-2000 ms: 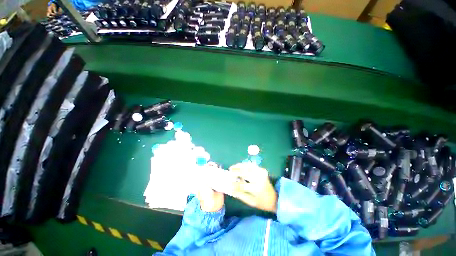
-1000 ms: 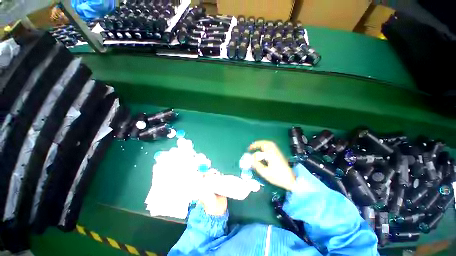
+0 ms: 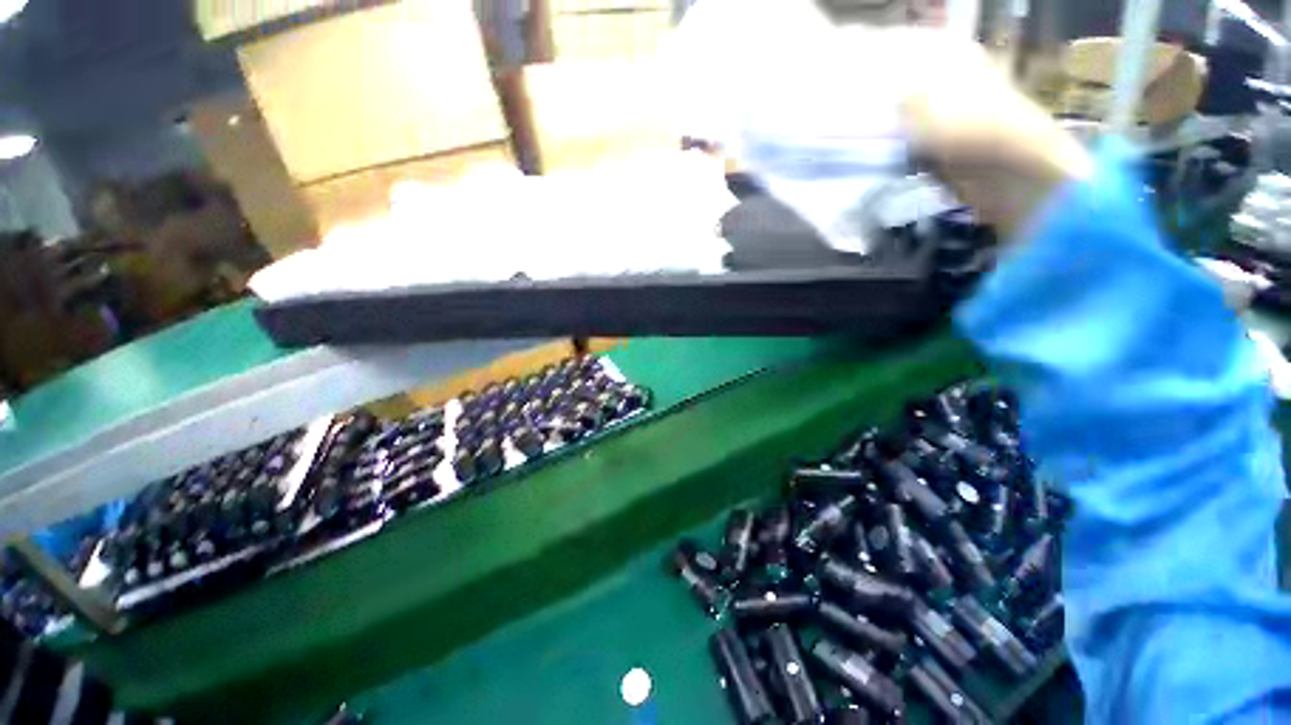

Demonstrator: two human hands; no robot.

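Observation:
My right hand (image 3: pixel 984 128) is raised at the upper right, blurred and overexposed, over the right end of a shallow black tray (image 3: pixel 566 309). Its fingers merge with a bright white sheet or pouch (image 3: pixel 835 170), and a lower corner of the sheet hangs inside the tray. White pieces (image 3: pixel 524 227) fill the left and middle of the tray. The hand seems closed on the white sheet. My left hand is not in view.
A loose heap of black cylinders (image 3: pixel 906 567) lies on the green bench at lower right. Lined-up cylinders (image 3: pixel 538 418) stand on the green back level. A white disc (image 3: pixel 636 686) lies at the bottom centre. Cartons (image 3: pixel 371 92) are behind.
The view has swung up and right. My right hand has risen from the bench to the tray. My left hand, the white pouch it held and the white pile have left the picture.

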